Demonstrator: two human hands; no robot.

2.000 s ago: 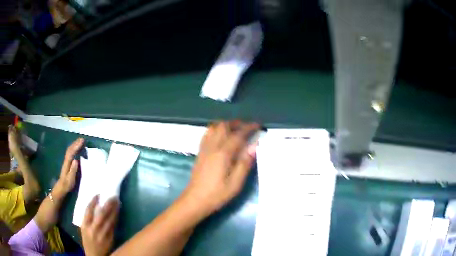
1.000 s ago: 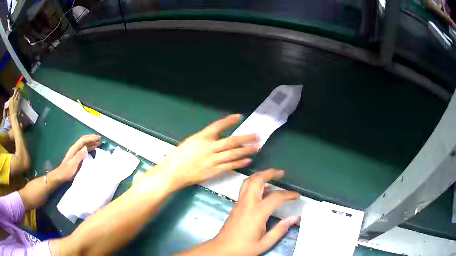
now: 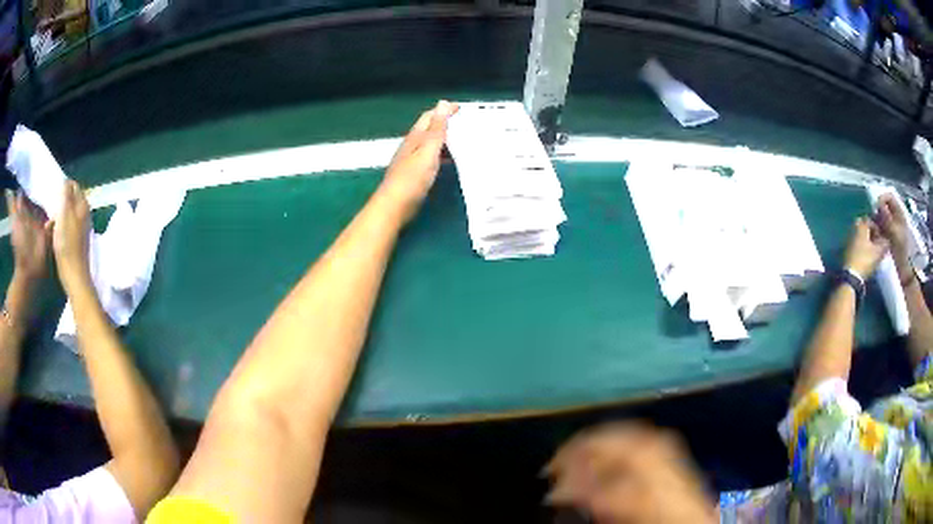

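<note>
A thick leaflet stack (image 3: 501, 174) of white slips with short black marks lies on the bench beside the metal post, its near end fanned in layers. My left hand (image 3: 414, 164) touches the stack's upper left edge with its fingertips; whether it grips any leaflet cannot be told. My right hand (image 3: 624, 476) is strongly blurred at the bottom of the picture, below the bench's front edge and away from the stack. Nothing can be made out in it. Several white cartons (image 3: 726, 225) lie side by side on the bench right of the stack, one pale flap sticking out towards me.
A metal post (image 3: 552, 61) rises from the white bench rail (image 3: 276, 164). A white pouch (image 3: 680, 97) lies on the dark belt. At left a person's hands hold a white pouch (image 3: 39, 169) near more white pouches (image 3: 128, 251). At right a person's hands (image 3: 875, 235) hold white items.
The view has swung, bringing the cartons and right-hand person into sight. My left hand stays at the stack. My right hand has appeared. The neighbour's arm has left the belt and a neighbour's hands hold a pouch.
</note>
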